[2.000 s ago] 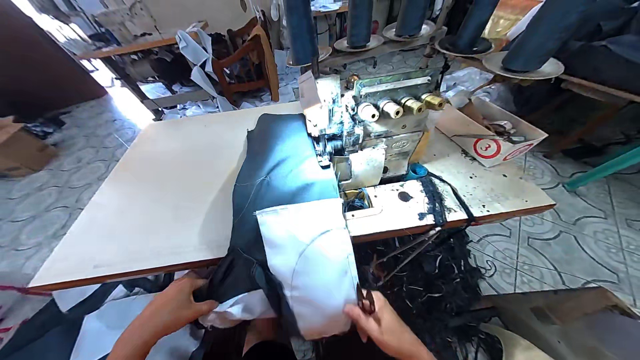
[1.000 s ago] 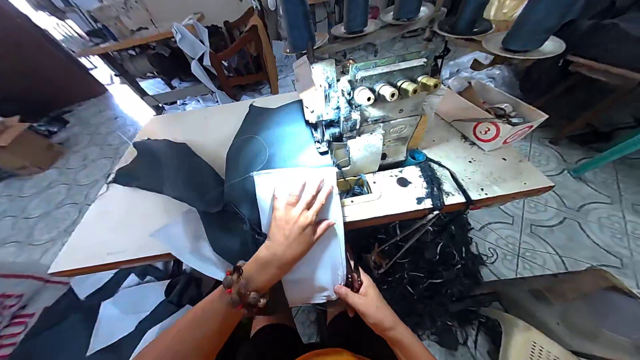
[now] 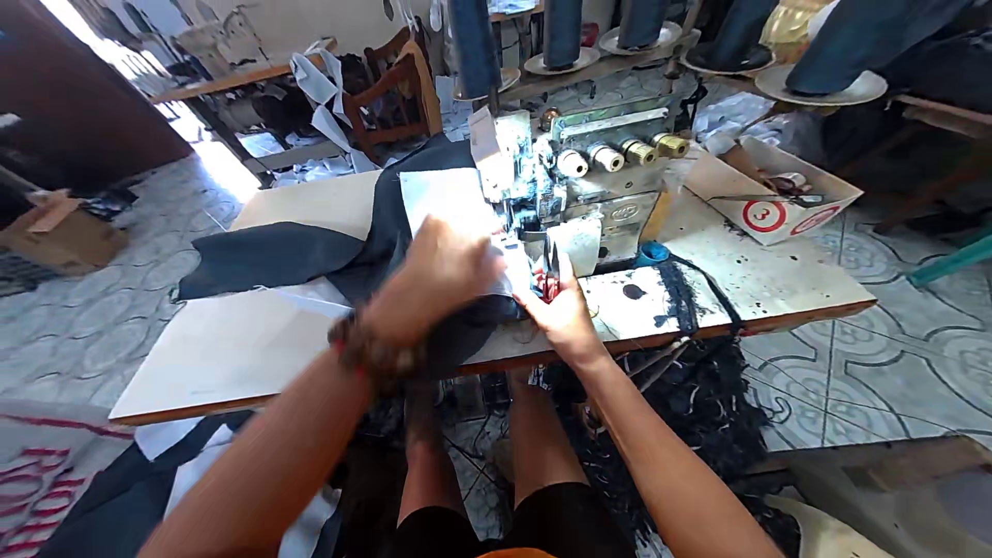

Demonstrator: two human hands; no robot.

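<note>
An overlock sewing machine [image 3: 604, 194] stands on the worktable [image 3: 232, 349], its lamp lighting the needle area. Dark fabric [image 3: 279, 256] spreads left of the machine, with a white fabric piece [image 3: 442, 194] lying on it close to the presser foot. My left hand [image 3: 438, 271], blurred and with a bead bracelet at its wrist, is over the white piece; whether its fingers grip the cloth is unclear. Close to the needle area, my right hand [image 3: 558, 310] is closed around small snips [image 3: 552, 271] with red on the handle, blades pointing up. Its fingertips are near the fabric's right edge.
Thread cones [image 3: 562, 35] stand on a rack behind the machine. An open cardboard box [image 3: 775, 194] with small items sits on the table's right. Dark fabric trimmings [image 3: 697, 411] hang below the front edge. A wooden chair [image 3: 395, 101] and a floor box [image 3: 66, 232] are further back.
The white piece and dark fabric have moved away from me, alongside the machine. My right hand has risen from below the table's front edge to the needle area; my left hand has also moved forward.
</note>
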